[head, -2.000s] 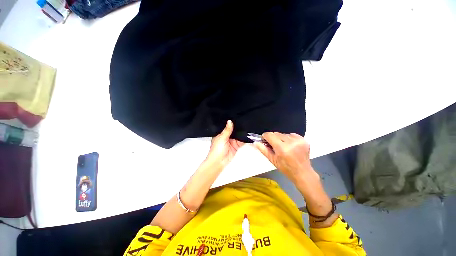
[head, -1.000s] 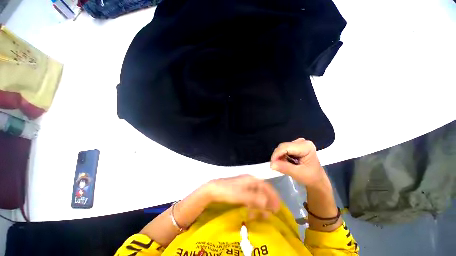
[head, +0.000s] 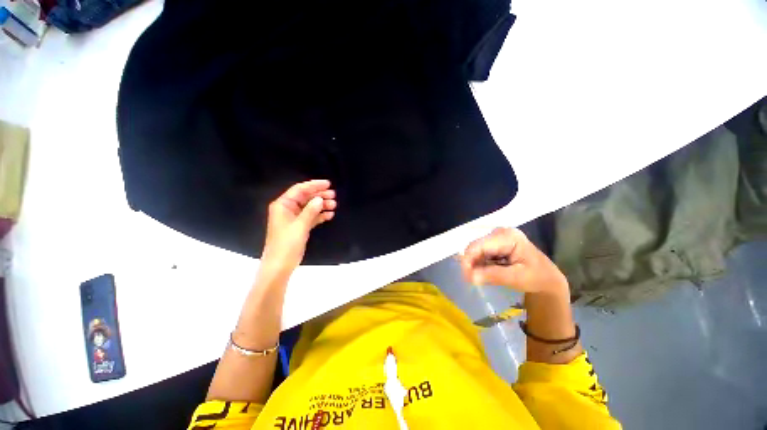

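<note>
A large black garment (head: pixel 320 109) lies spread on the white table (head: pixel 589 92), its lower edge near the table's front edge. My left hand (head: pixel 301 218) is over the lower part of the garment, fingers slightly curled and apart, holding nothing visible. My right hand (head: pixel 513 262) is curled off the table's front edge, to the right of the garment's lower edge and apart from it. A small dark part of the snips (head: pixel 499 259) shows inside it; the blades are not clearly visible.
A smartphone with a cartoon case (head: pixel 101 327) lies at the left front. A yellow-cream bag (head: pixel 12 172) is at the left edge. Denim (head: pixel 88 12) and a small box (head: pixel 18 27) are at the far left. Olive-green garments (head: pixel 647 218) hang or lie beyond the front edge at right.
The left hand has let go of the garment edge, passed in front of the yellow top, and is now over the cloth. The right hand has left the edge. The garment lies flatter.
</note>
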